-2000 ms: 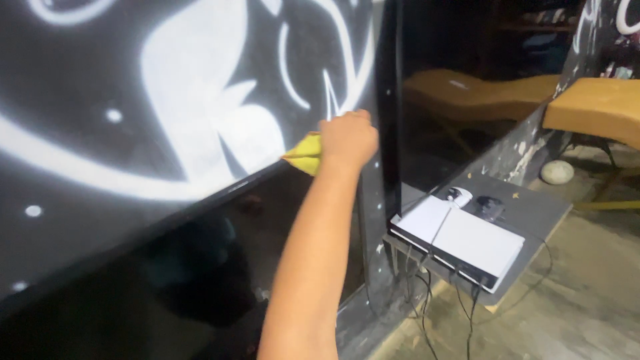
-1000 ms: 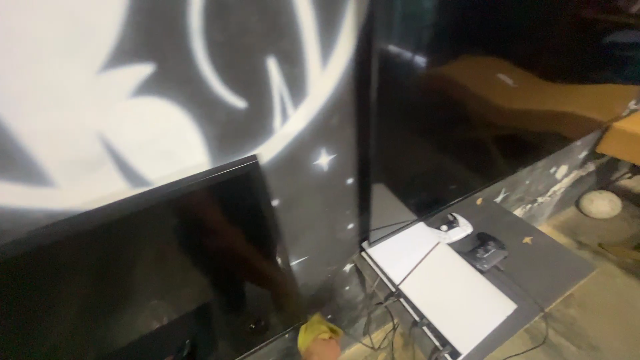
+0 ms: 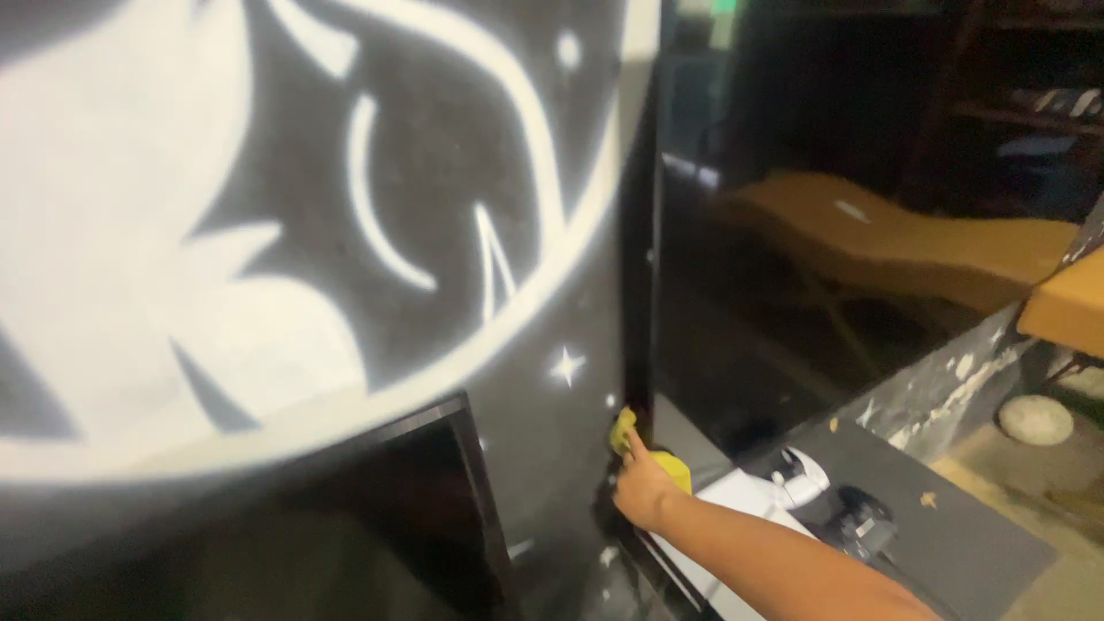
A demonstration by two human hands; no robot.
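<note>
A yellow cloth (image 3: 673, 468) is in my right hand (image 3: 642, 487), part of it bunched at the fingertips and part hanging beside the hand. The fingers press it to the lower left edge of a large black glossy screen (image 3: 828, 259), where the screen meets the painted wall (image 3: 552, 448). A second black screen (image 3: 259, 543) is on the wall at the lower left. Below my hand lies a white game console (image 3: 733, 517). My left hand is out of the frame.
A dark grey shelf (image 3: 975, 526) holds the console, a white controller (image 3: 804, 479) and a black controller (image 3: 862, 522). Cables run near the wall below. A tan padded bench (image 3: 1074, 297) stands at the right, with a round stone-like object (image 3: 1035, 420) on the floor.
My right hand with the yellow cloth has gone from the top edge of the lower left screen, down past its lower corner, to the left edge of the large screen.
</note>
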